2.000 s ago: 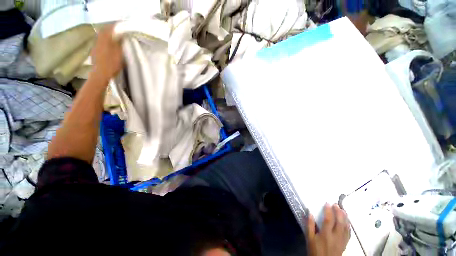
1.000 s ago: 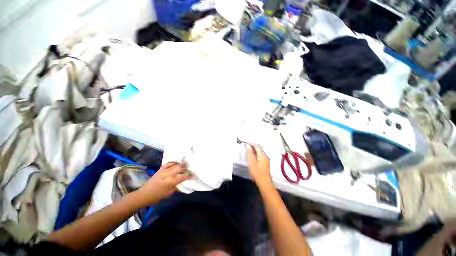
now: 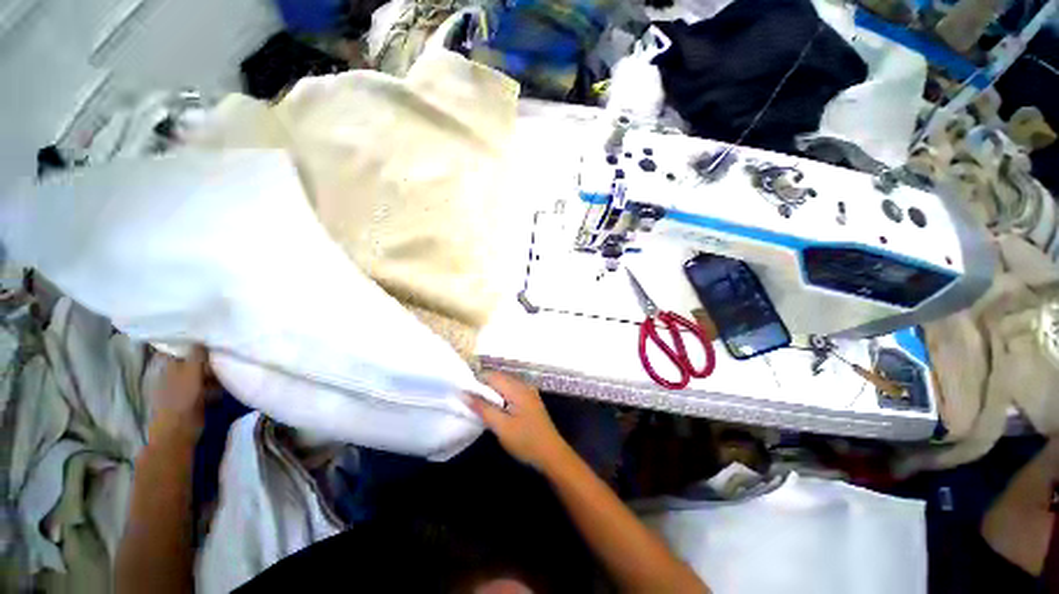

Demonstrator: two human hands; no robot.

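Note:
A large fabric panel (image 3: 267, 279) lies over the left part of the table, white side up, its near edge hanging over the table's front. Beige cloth (image 3: 395, 174) shows behind it. My right hand (image 3: 517, 418) pinches the panel's right corner at the table edge; a small dark item shows at the fingers, too small to name. My left hand (image 3: 186, 383) is at the panel's near left edge, its fingers largely hidden by the cloth. The sewing machine (image 3: 755, 221) stands to the right, its needle area beyond the panel's corner.
Red-handled scissors (image 3: 676, 348) and a smartphone (image 3: 737, 304) lie on the table (image 3: 569, 337) before the machine. Beige fabric heaps (image 3: 87, 429) stand at the left. Black cloth (image 3: 761, 81) lies behind the machine. White cloth (image 3: 801, 536) is below the table at right.
The view has turned from the crate to the table. Since one second ago the panel has been spread out leftward, beige cloth shows behind it, and my hands have moved further apart along its near edge.

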